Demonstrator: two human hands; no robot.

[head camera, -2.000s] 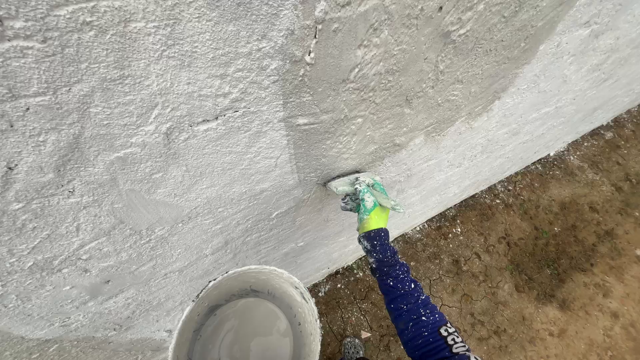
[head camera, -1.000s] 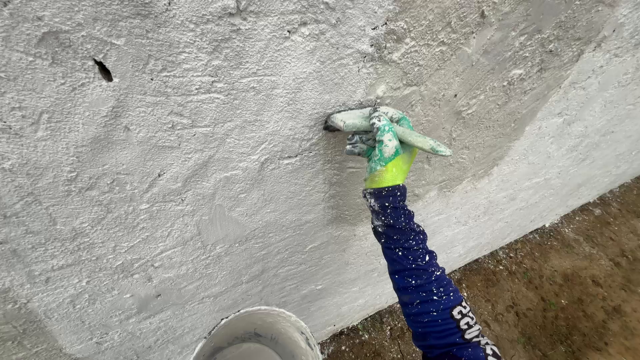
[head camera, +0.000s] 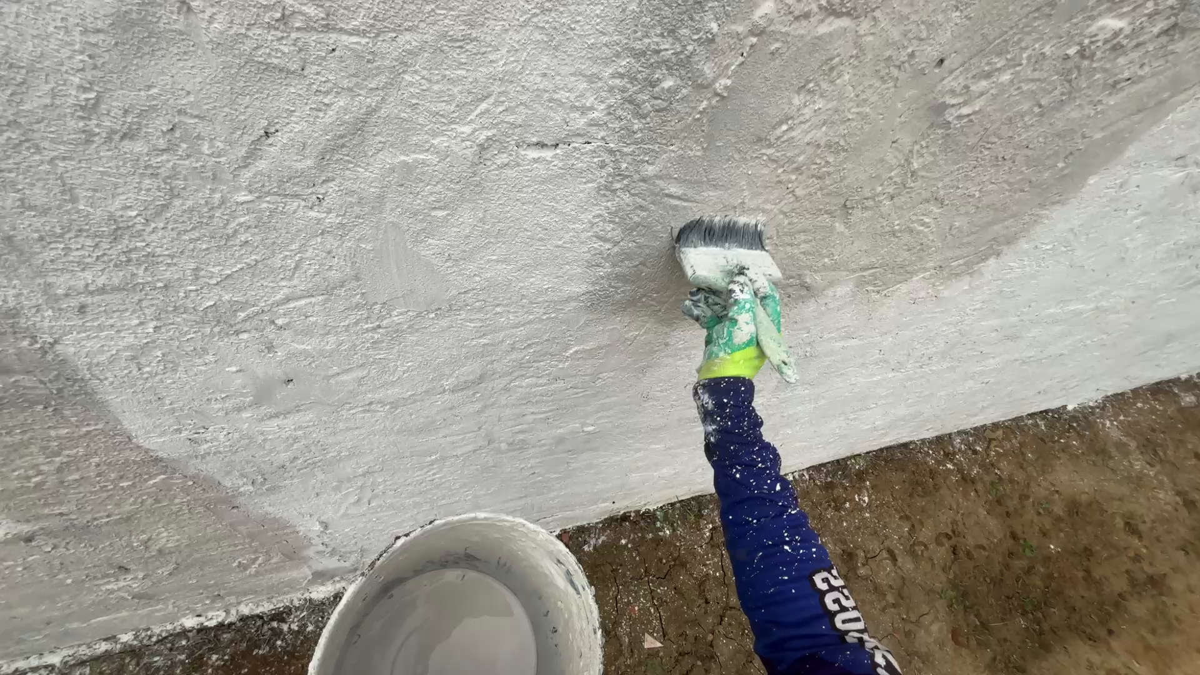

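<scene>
My right hand (head camera: pixel 736 319), in a green and yellow glove smeared with white paint, grips a wide flat paintbrush (head camera: pixel 722 255). The dark bristles point up along the rough wall (head camera: pixel 450 300), by the edge between its whiter part and a greyer patch (head camera: pixel 891 169). The brush handle sticks out below the glove to the right. A blue sleeve spotted with paint covers the arm. At the bottom stands a paint-smeared bucket (head camera: pixel 581 600) with pale liquid paint (head camera: pixel 450 628) inside. My left hand is out of view.
Bare brown soil (head camera: pixel 994 525), cracked and flecked with white, runs along the foot of the wall. Another greyer wall patch (head camera: pixel 112 525) lies at the lower left. The bucket is close to the wall base, left of my arm.
The brush has turned in my right hand: its bristles pointed left a second ago and now point up. The bucket shows more fully than a second ago as the view has shifted.
</scene>
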